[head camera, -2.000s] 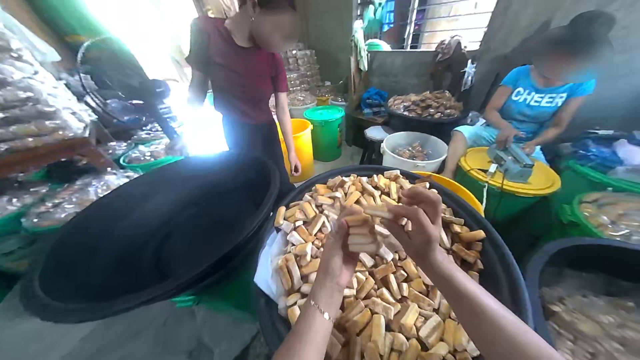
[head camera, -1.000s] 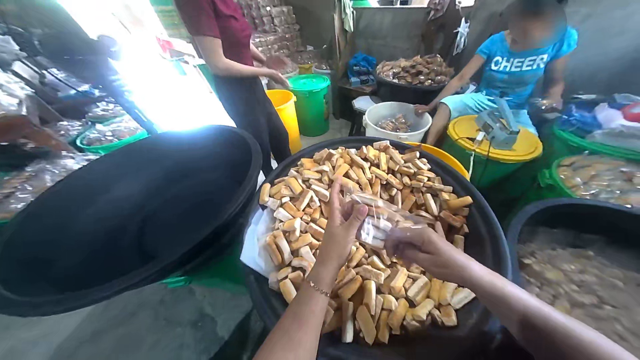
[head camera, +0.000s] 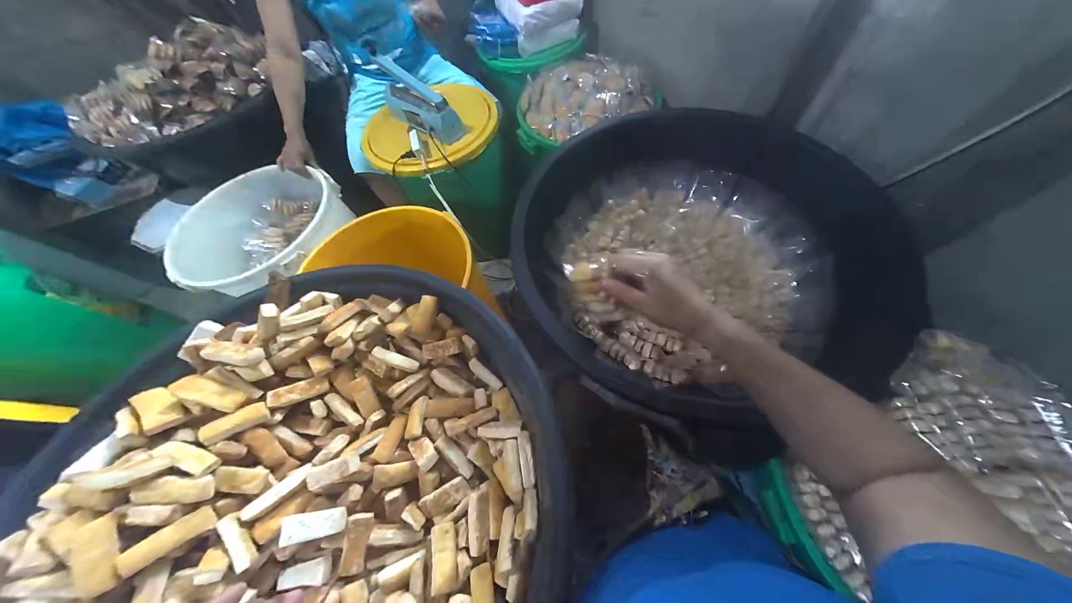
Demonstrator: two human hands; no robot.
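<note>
My right hand [head camera: 653, 289] reaches into a round black tub [head camera: 871, 209] on the right, its fingers around a clear plastic bag of bread pieces [head camera: 586, 276] above other packed bags [head camera: 712, 243]. Loose cut bread sticks [head camera: 335, 452], browned on the outside and pale on cut faces, fill a large black basin [head camera: 548, 469] at the lower left. Of my left hand, at most a blurred bit of fingers shows at the bottom edge among the sticks, too little to tell its state.
Behind the basin are a yellow bucket [head camera: 402, 243] and a white tub [head camera: 209, 243] with a few bags, touched by another person's hand [head camera: 296, 155]. A sealing device [head camera: 423, 105] lies on a yellow lid [head camera: 469, 138]. More bagged bread [head camera: 988, 419] stands at the right.
Both hands were together at a clear bag over the basin; my right hand has moved right, into the tub of bags. The view has swung right.
</note>
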